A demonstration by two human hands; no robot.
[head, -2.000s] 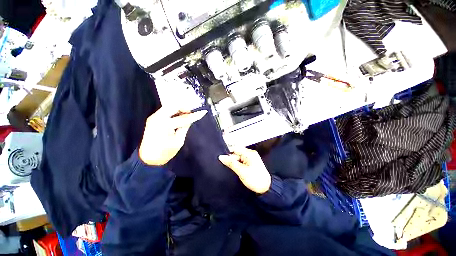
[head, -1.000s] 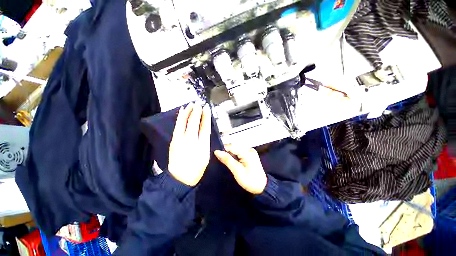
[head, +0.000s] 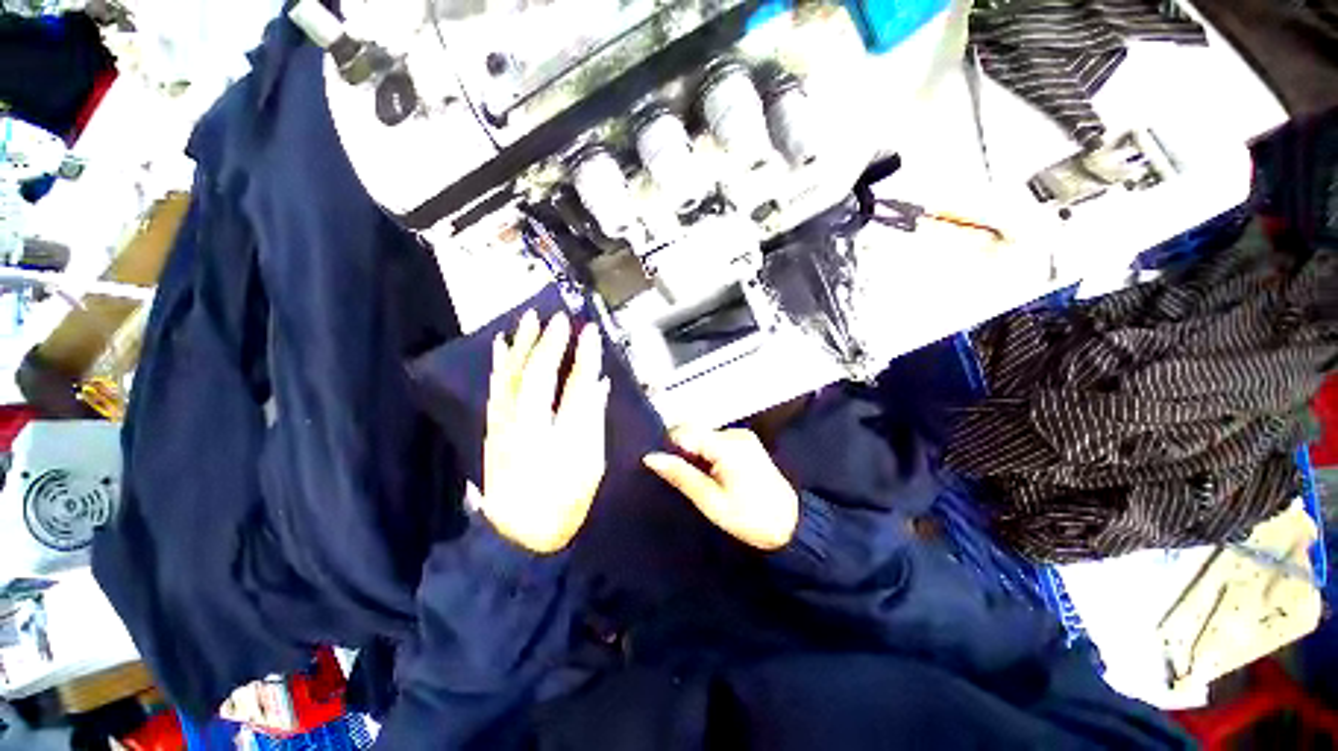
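A navy fabric piece (head: 467,385) lies on the white machine bed (head: 477,272) with its upper corner at the needle area (head: 565,279) of the overlock machine (head: 440,110). My left hand (head: 543,440) lies flat on the fabric, fingers slightly apart and pointing at the needle area. My right hand (head: 729,484) pinches the fabric's right edge between thumb and fingers, just below the machine's front edge. The fabric hangs down from there over my lap. How the fabric lies under the presser foot is too small to tell.
Navy garment pieces (head: 316,352) hang over the table's left side. Orange-handled snips (head: 939,220) and a small metal attachment (head: 1098,169) lie right of the machine. Striped fabric (head: 1159,411) is heaped at right. A grey-white box with a round grille (head: 66,499) stands far left.
Since two seconds ago my left hand has gone from raised over the fabric's left part to flat on it, near the needle. My right hand keeps its pinch. The view has shifted slightly.
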